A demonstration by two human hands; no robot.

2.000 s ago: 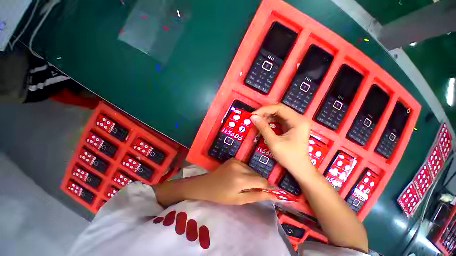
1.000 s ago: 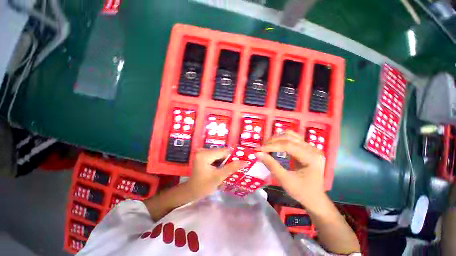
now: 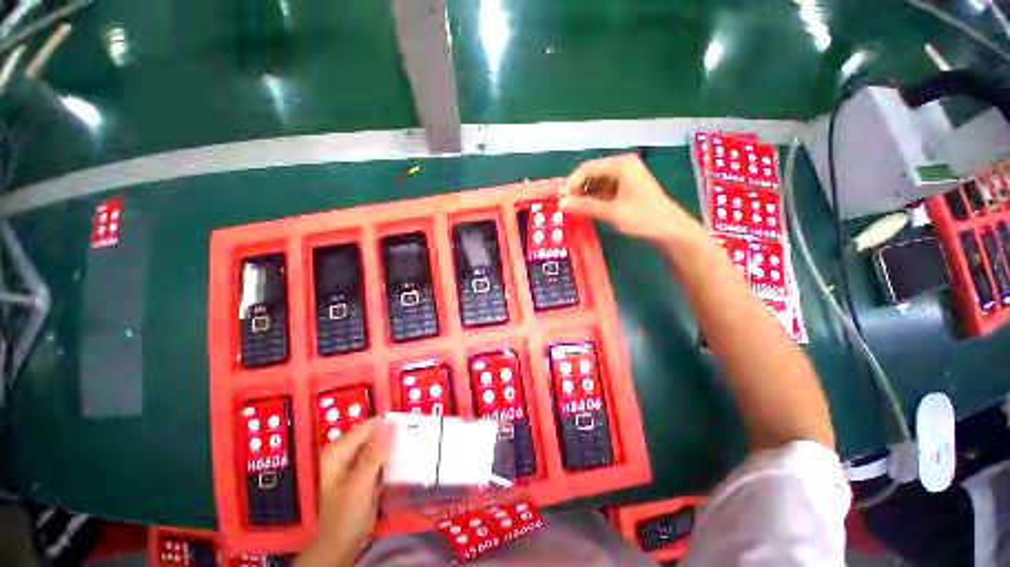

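Observation:
The orange-red tray (image 3: 421, 356) holds black keypad phones in two rows of five. The near-row phones carry red film labels. My right hand (image 3: 620, 197) is at the far row's right-end phone (image 3: 554, 287), fingertips pinching the top edge of a red screen film (image 3: 546, 229) over its display. The other far-row phones have dark, bare screens. My left hand (image 3: 352, 487) grips a film sheet (image 3: 440, 452), white backing up, above the near row. Red printed labels show at the sheet's lower end, partly hiding the phones beneath.
A stack of red film sheets (image 3: 749, 227) lies right of the tray. A clear strip (image 3: 113, 332) with one red label lies at left. At right are a grey-white machine (image 3: 869, 155), a white oval device (image 3: 936, 443), cables and another phone tray (image 3: 975, 266). More trays show below the bench edge.
My right hand has moved from the near row to the far row's right end, where a red film now covers the screen. My left hand's sheet now shows its white backing. The view has turned.

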